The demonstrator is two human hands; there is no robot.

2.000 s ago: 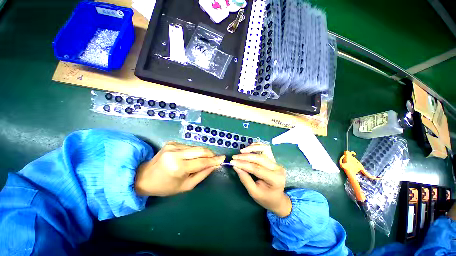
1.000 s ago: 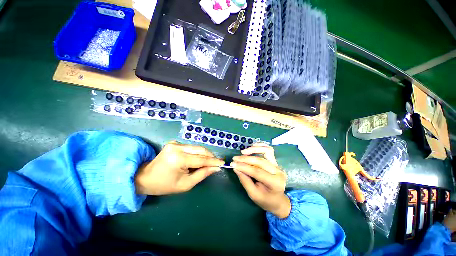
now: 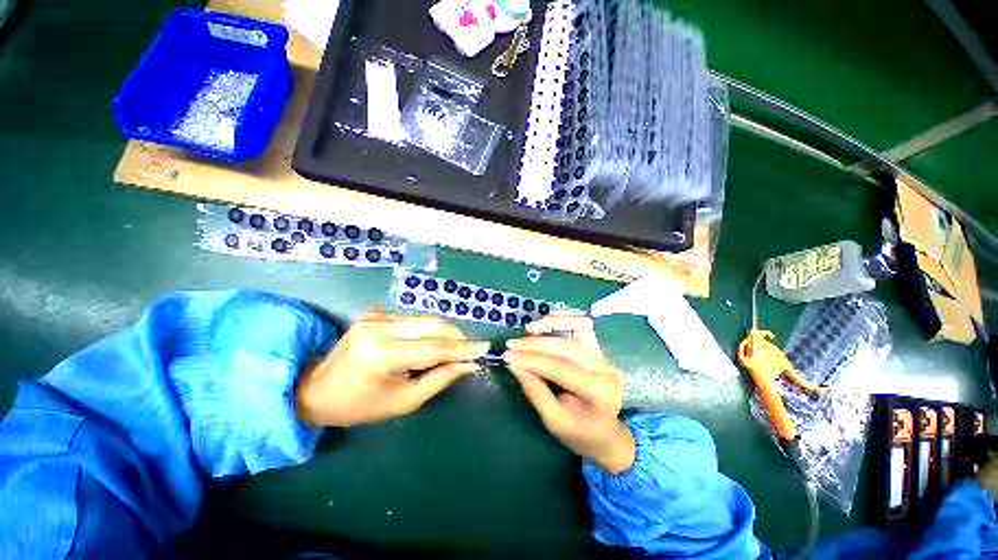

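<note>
My left hand (image 3: 389, 366) and my right hand (image 3: 571, 377) meet at the centre over the green mat. Their fingertips pinch a tiny small part (image 3: 492, 359) between them, dark with a light edge; the fingers hide most of it. A carrier strip (image 3: 471, 301) with two rows of black dots lies just beyond my hands, its right end close to my right fingers. A second carrier strip (image 3: 301, 236), with gaps in its dots, lies farther left.
A blue parts bin (image 3: 257, 109) stands back left. A black supply tray (image 3: 372, 188) holds a stack of carrier sheets (image 3: 646, 120). An orange air gun (image 3: 769, 377), bagged strips (image 3: 837, 372), a clear bottle (image 3: 815, 271), white paper (image 3: 681, 328) and a phone tray (image 3: 900, 465) lie right, beside another person's sleeve (image 3: 952, 525).
My hands stay almost in place, and the pinched part now looks darker. The whole view has shifted slightly. The other person's hand at the right edge has moved a little.
</note>
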